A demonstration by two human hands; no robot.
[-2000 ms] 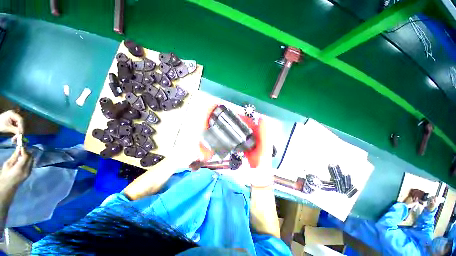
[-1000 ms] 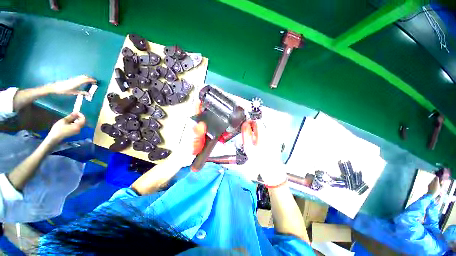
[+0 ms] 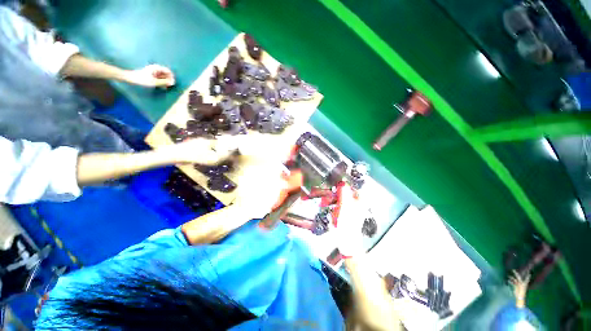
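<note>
My left hand (image 3: 282,191), in a red-orange and pale glove, is closed around the handle of a part-built unit (image 3: 319,158). Its black and silver striped barrel lies crosswise above the handle. My right hand (image 3: 338,216) is just right of the unit, its red fingers near the head. The pale glove blends into the white sheet, so its grip cannot be told. Another handle assembly (image 3: 301,221) lies below the unit. A finned wheel (image 3: 358,173) stands at the upper right. A brown handle end (image 3: 334,256) shows beside my right wrist.
Dark brown head covers (image 3: 249,90) are piled on a tan board. Another person's hand (image 3: 210,150) reaches over it. Striped barrels (image 3: 439,294) lie on the white sheet at right. A T-shaped unit (image 3: 405,116) lies on the green belt. A blue bin (image 3: 155,197) is below the bench.
The view has turned, tilting the bench down to the right. The neighbour's arm at left has come over the cover board. My left hand still holds the unit; its barrel has stayed on top.
</note>
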